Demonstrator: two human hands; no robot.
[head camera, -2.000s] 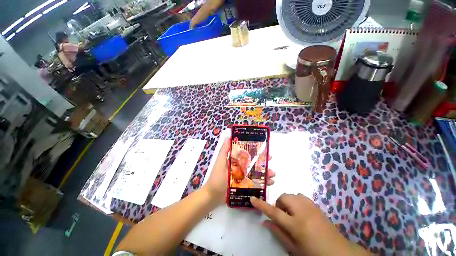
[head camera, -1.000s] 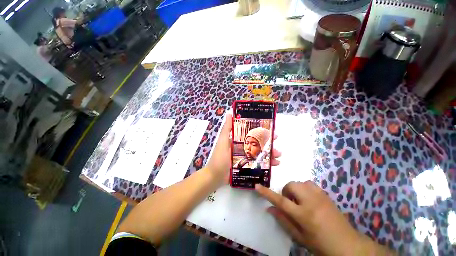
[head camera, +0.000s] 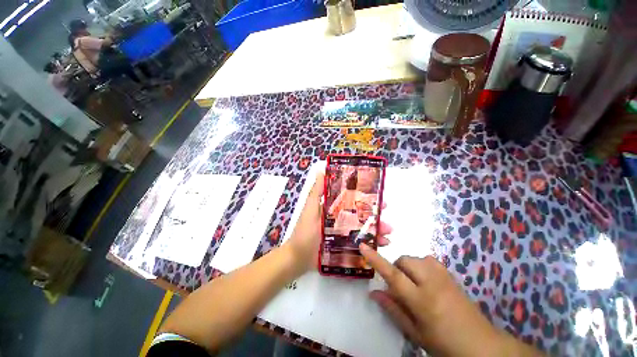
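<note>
A smartphone (head camera: 351, 216) with a red edge and a lit screen showing a pinkish picture is held upright over the desk. My left hand (head camera: 307, 226) is shut around it from the left and behind, with fingertips showing at its right edge. My right hand (head camera: 426, 300) holds nothing; its index fingertip is at the lower right part of the screen, the other fingers curled. A large white paper sheet (head camera: 328, 314) lies under the phone and hands, with small marks near its left part.
White papers (head camera: 199, 219) lie at left. Beyond the phone are a picture strip (head camera: 384, 115), brown-lidded mug (head camera: 454, 84), black flask (head camera: 527, 97), fan (head camera: 457, 8) and calendar (head camera: 552, 31). A pinkish pen-like tool (head camera: 585, 199) lies right. A person (head camera: 94, 52) sits far left.
The screen picture has changed. My right index fingertip has moved from the screen's bottom edge to a bit higher on it. The camera view has shifted; my left hand keeps hold of the phone.
</note>
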